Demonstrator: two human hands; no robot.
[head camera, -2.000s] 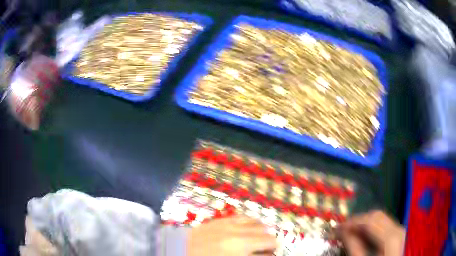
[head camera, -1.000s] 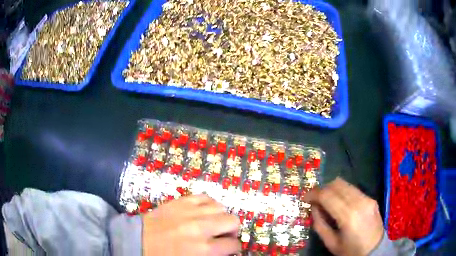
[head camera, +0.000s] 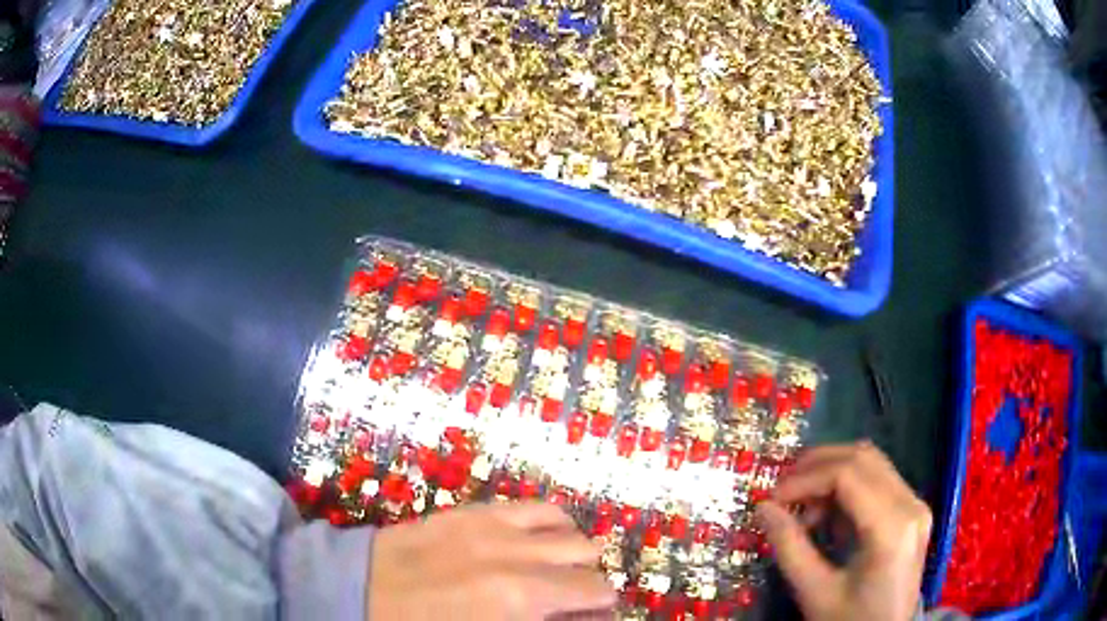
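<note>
The clear tray (head camera: 571, 309) lies on the dark green bench, with rows of gold-silver metal parts and small red plastic parts (head camera: 619, 346) in its pockets. Strong glare crosses its middle. My left hand (head camera: 486, 564) lies over the tray's lower left part, palm down; its fingertips are not clear, so I cannot tell if it holds anything. My right hand (head camera: 856, 522) is at the tray's right edge, thumb and forefinger close together over the pockets. Whether a part is between them cannot be made out.
A large blue bin (head camera: 583, 206) of brass metal parts stands beyond the tray, a second blue bin (head camera: 225, 115) at upper left. A narrow blue bin of red parts (head camera: 995, 485) is at right. Clear plastic (head camera: 1032, 158) lies upper right, a thin dark tool (head camera: 876, 382) right of the tray.
The view has shifted since the earlier frames. Both hands remain at the tray; my left hand sits slightly lower on it, showing more red parts at the tray's left.
</note>
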